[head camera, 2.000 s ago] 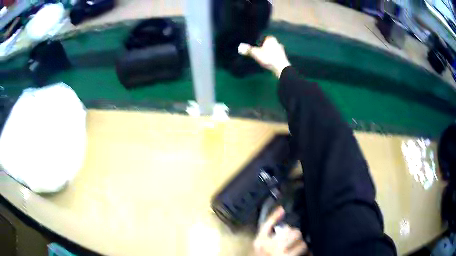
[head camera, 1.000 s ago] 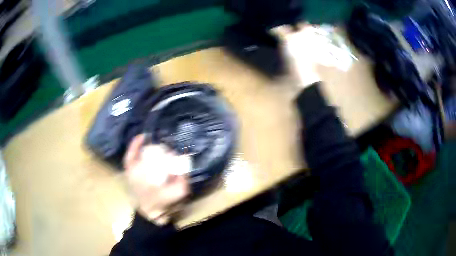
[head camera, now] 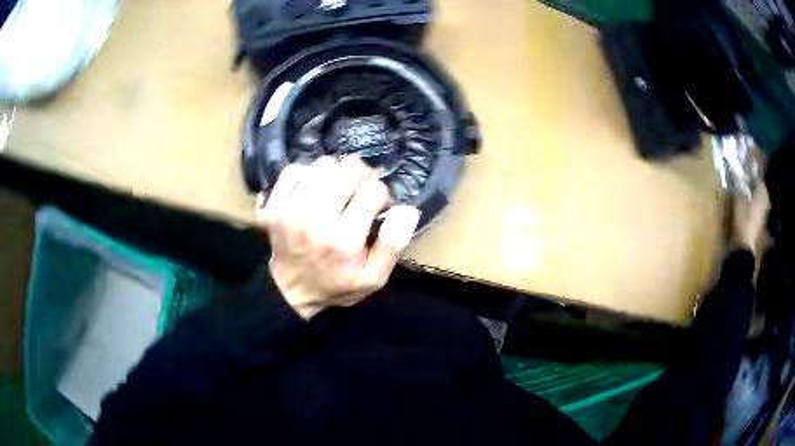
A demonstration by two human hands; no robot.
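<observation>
A round black fan head [head camera: 436,131] lies face up on the tan bench, its base [head camera: 331,22] joined behind it at the top. A pale digital display shows at its centre. A white strip or glare mark [head camera: 277,103] shows on the rim at upper left. My left hand [head camera: 327,226] lies over the lower rim with curled fingers; its thumb tip has a whitish covering. My right hand [head camera: 750,213] is at the far right by the pile of loose white strips [head camera: 737,165], small and blurred; whether it holds anything cannot be told.
Another black fan unit [head camera: 654,87] stands at the bench's upper right, near the green belt. A whitish plastic bag [head camera: 48,43] is at upper left. A green crate [head camera: 44,322] is below left, and green mesh [head camera: 584,392] shows below the bench's front edge [head camera: 540,300].
The view has turned. My right hand has left the second black unit at upper right and is now by the strips. My left hand remains on the fan.
</observation>
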